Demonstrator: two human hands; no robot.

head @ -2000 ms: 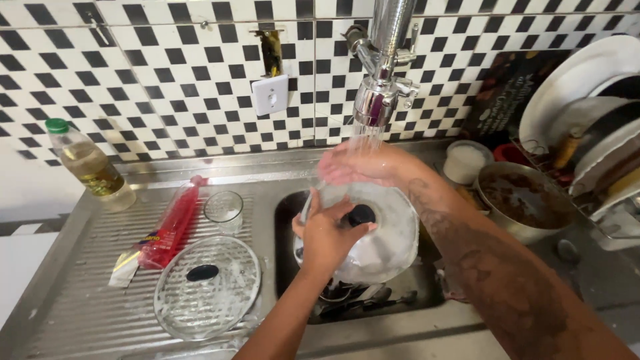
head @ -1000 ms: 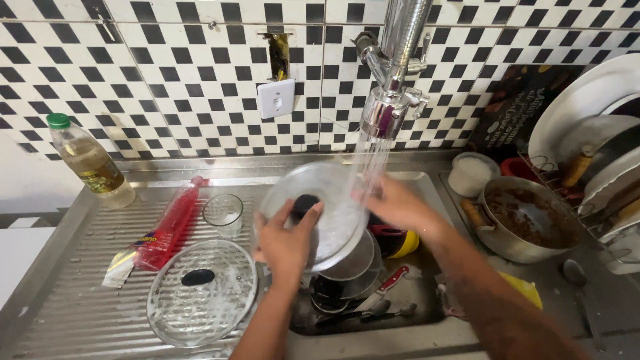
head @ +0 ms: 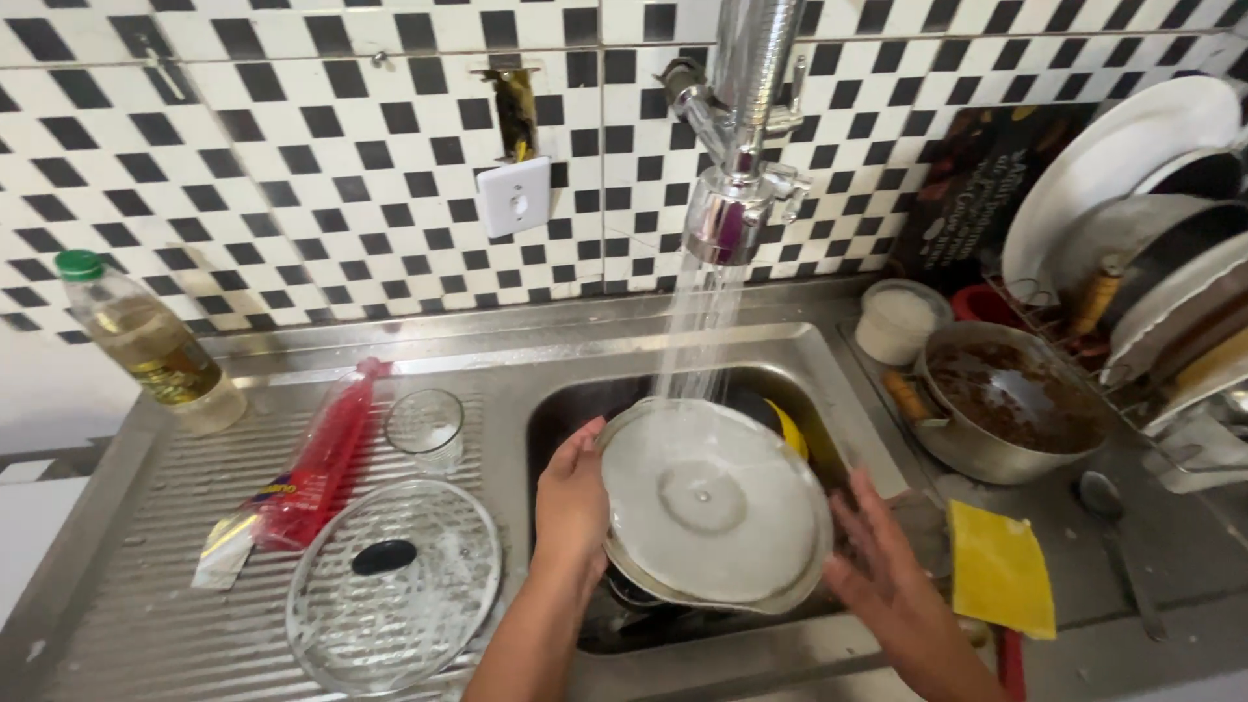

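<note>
A round metal pot lid (head: 717, 507), its underside showing, is held over the sink basin by my left hand (head: 575, 497), whose fingers grip its left edge. At the lid's right edge my right hand (head: 877, 556) is slightly blurred, fingers apart, near or touching the rim. Water streams from the chrome faucet (head: 723, 219) onto the lid's far part. Beneath the lid, dark items in the sink are mostly hidden; something yellow (head: 788, 429) shows behind it.
On the left drainboard are a glass lid (head: 395, 609), a drinking glass (head: 426, 429), a red plastic package (head: 327, 458) and a green-capped bottle (head: 161, 346). To the right are a pot (head: 1009, 400), a yellow cloth (head: 1002, 570), a spoon (head: 1116, 546) and a dish rack with plates (head: 1121, 175).
The lid has been turned over; its black knob faced me before and its underside shows now. My left hand has moved to its left edge, my right hand to its right side.
</note>
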